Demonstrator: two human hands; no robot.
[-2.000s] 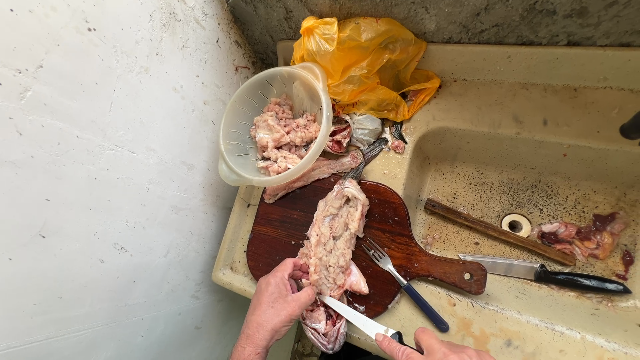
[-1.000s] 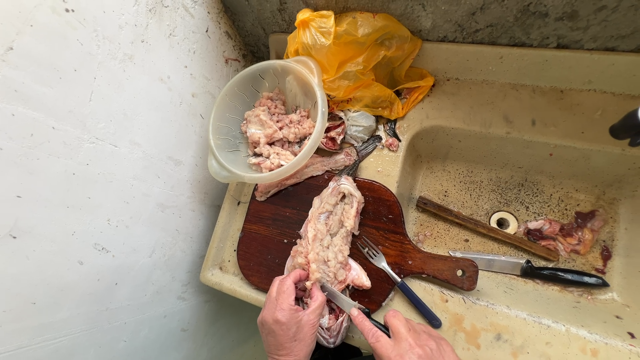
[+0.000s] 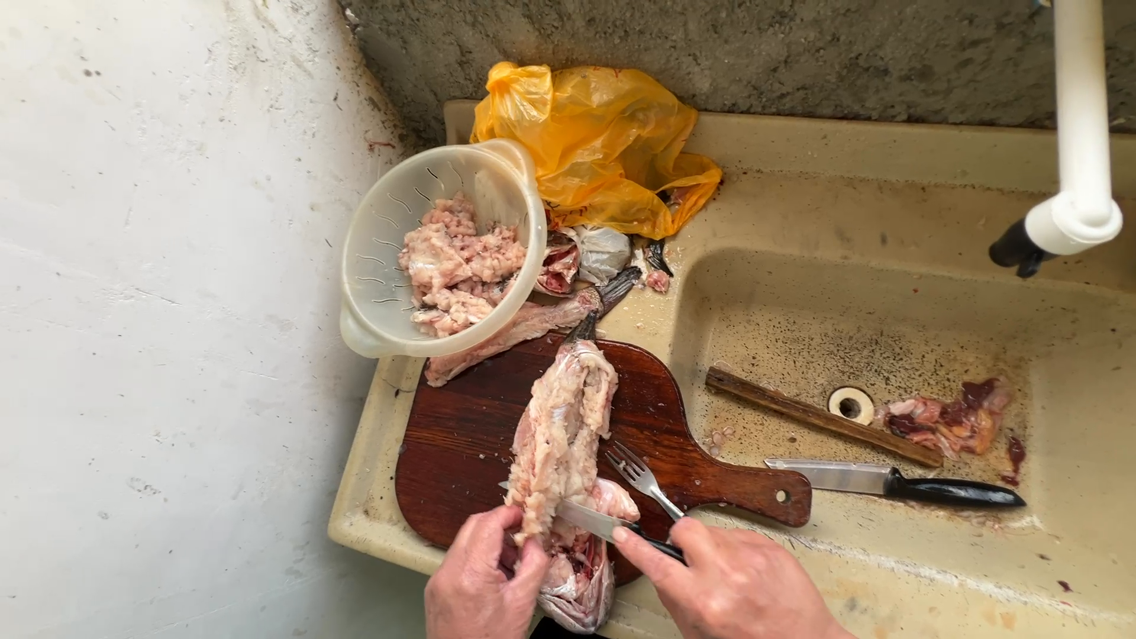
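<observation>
A partly skinned fish (image 3: pixel 564 435) lies lengthwise over a dark wooden cutting board (image 3: pixel 461 435), its dark tail toward the far edge. My left hand (image 3: pixel 488 568) pinches a flap of the pale flesh near its lower end. In my right hand (image 3: pixel 728 577) is a black-handled knife (image 3: pixel 590 520); its blade crosses the flesh, with the tip showing at the left side. A fork with a dark handle (image 3: pixel 641 475) rests on the board, its handle partly hidden by my right hand. Skin and reddish parts hang past the board's near edge.
A translucent colander (image 3: pixel 355 302) of flesh pieces stands behind the board, beside a yellow plastic bag (image 3: pixel 595 142) and fish remains (image 3: pixel 524 333). At right, the stone sink (image 3: pixel 799 293) holds a wooden stick (image 3: pixel 821 417) and entrails (image 3: pixel 954 422). Another knife (image 3: pixel 950 491) lies by its near rim.
The knife blade was lower, near the fish's lower end, two seconds ago; now it lies across the flesh farther up. The view has shifted, showing more of the white tap pipe.
</observation>
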